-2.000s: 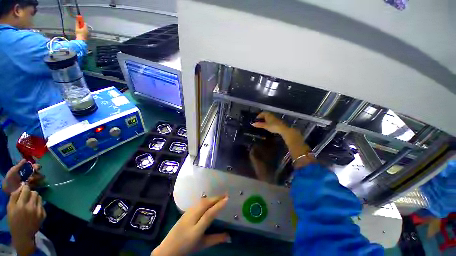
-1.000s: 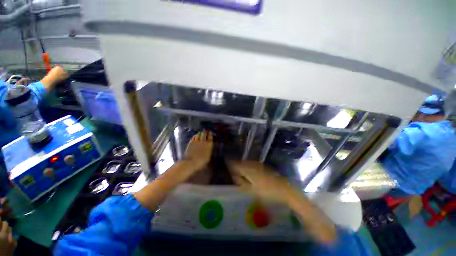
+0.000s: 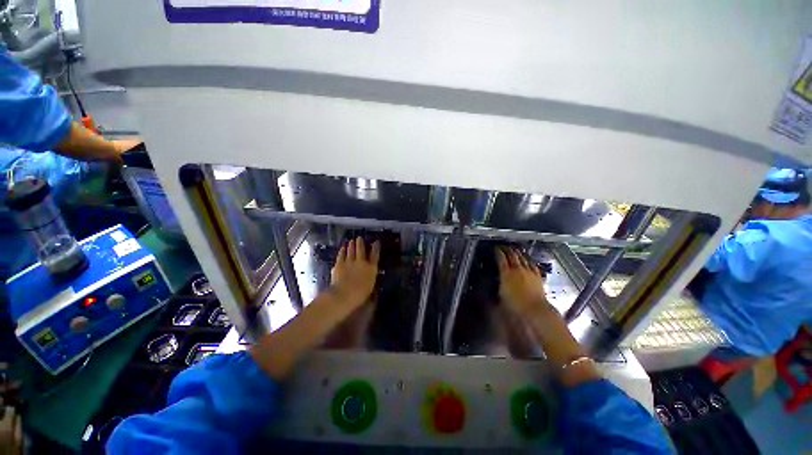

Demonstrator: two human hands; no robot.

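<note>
The off-white press cabinet (image 3: 427, 115) stands in front of me with its front open. My left hand (image 3: 354, 271) reaches inside, fingers spread and pointing away over the dark left fixture. My right hand (image 3: 523, 283) reaches in at the right, its fingers over the dark right fixture. What lies under the fingers of either hand is hidden. Green buttons (image 3: 353, 406) and a red knob on yellow (image 3: 444, 411) are on the front panel below my forearms.
Steel guide rods (image 3: 457, 298) stand between my hands. At left are a black tray (image 3: 162, 348) with shiny-edged pieces and a blue controller box (image 3: 89, 293) with a clear cylinder. Pale trays (image 3: 681, 327), a dark tray (image 3: 699, 409) and a person in blue (image 3: 773, 267) are at right.
My view has swung right to face the press. My left hand has moved from outside the press into its left side. My right hand has moved from the left side to the right side.
</note>
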